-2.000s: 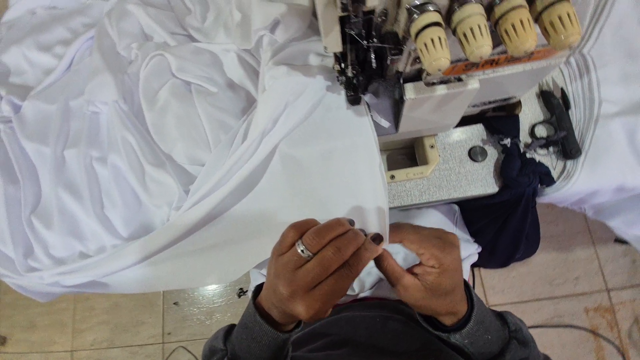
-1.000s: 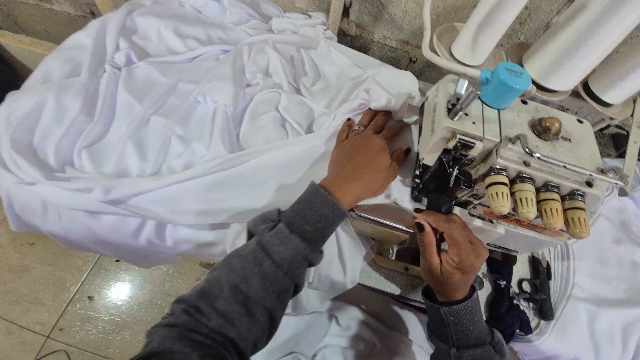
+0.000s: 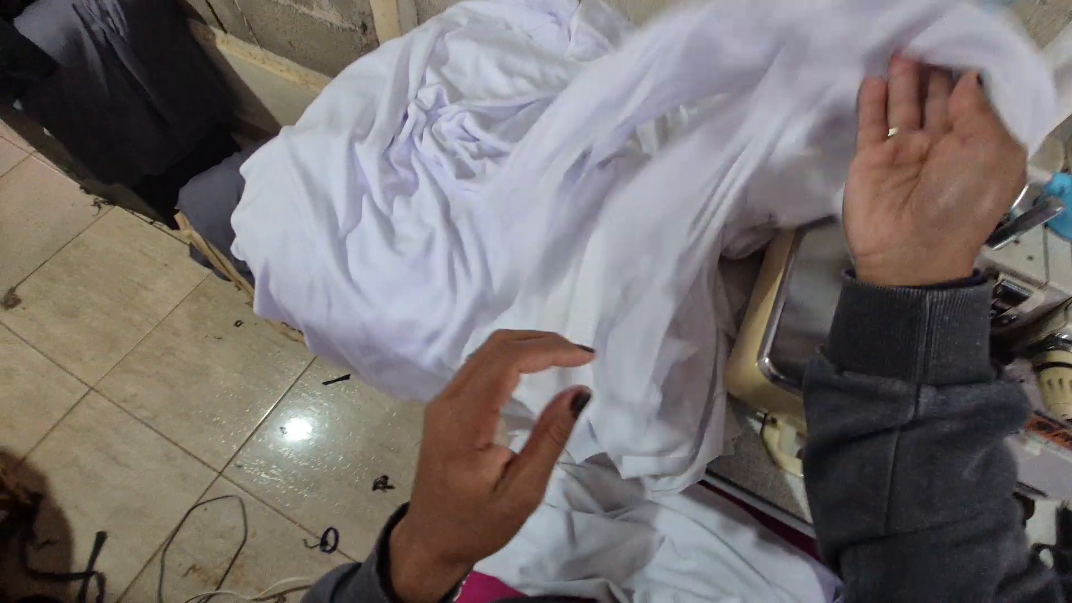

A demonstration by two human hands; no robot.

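Note:
A large heap of white fabric (image 3: 402,218) fills the middle and upper part of the head view. My left hand (image 3: 502,444) is at lower centre, thumb and index finger apart, nothing between them, in front of the fabric's lower folds. At upper right my right hand (image 3: 930,167), with a ring, has its palm facing the camera and its fingers extended against a raised, motion-blurred stretch of the fabric. Some fingertips are partly hidden by cloth. Under my right forearm shows part of a sewing machine (image 3: 1047,368), its cream-edged metal plate (image 3: 762,335) just left of the sleeve.
More white fabric (image 3: 636,536) lies over the lower edge of the machine table. Dark cloth (image 3: 126,92) hangs at upper left by the block wall (image 3: 306,29). Thread scraps and a thin cable (image 3: 201,502) lie on the tiled floor (image 3: 167,352).
My left hand has come away from the fabric. My right hand has moved from the front of the machine up to the raised fabric. The view has swung left.

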